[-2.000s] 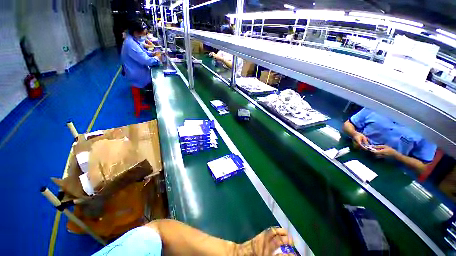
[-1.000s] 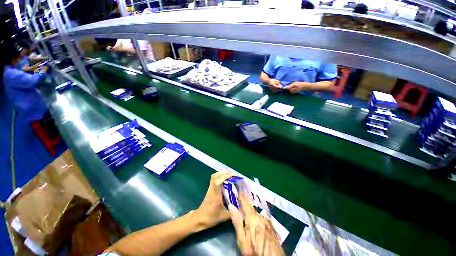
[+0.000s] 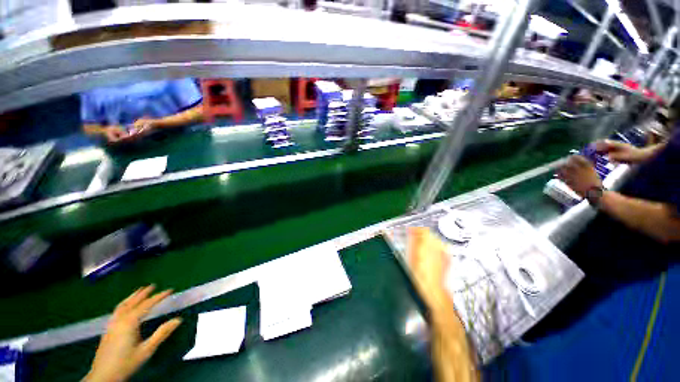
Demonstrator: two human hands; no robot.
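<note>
My left hand (image 3: 133, 339) is at the lower left with its fingers spread and holds nothing, over the near ledge beside the rail. My right hand (image 3: 429, 261) is blurred, at the left part of the grey cable tray (image 3: 552, 295); whether it touches anything cannot be told. White cable coils lie in the tray, one (image 3: 456, 225) beyond my right hand and another (image 3: 524, 272) farther right. Thin brownish strands lie in the tray near my wrist. White leaflets (image 3: 287, 298) lie on the green ledge between my hands, with a separate folded sheet (image 3: 220, 331) to their left.
Blurred boxes (image 3: 123, 249) lie on the green belt (image 3: 298, 213) at left. A blue-and-white box (image 3: 10, 361) shows at the lower-left edge. A metal post (image 3: 471, 104) stands behind the tray. Another person's hands (image 3: 585, 175) work at right. A person in blue sits opposite, near stacked boxes (image 3: 273, 123).
The view has swung right, bringing the tray into sight. My hands have parted; the box they held is no longer in them. My right hand has moved to the tray.
</note>
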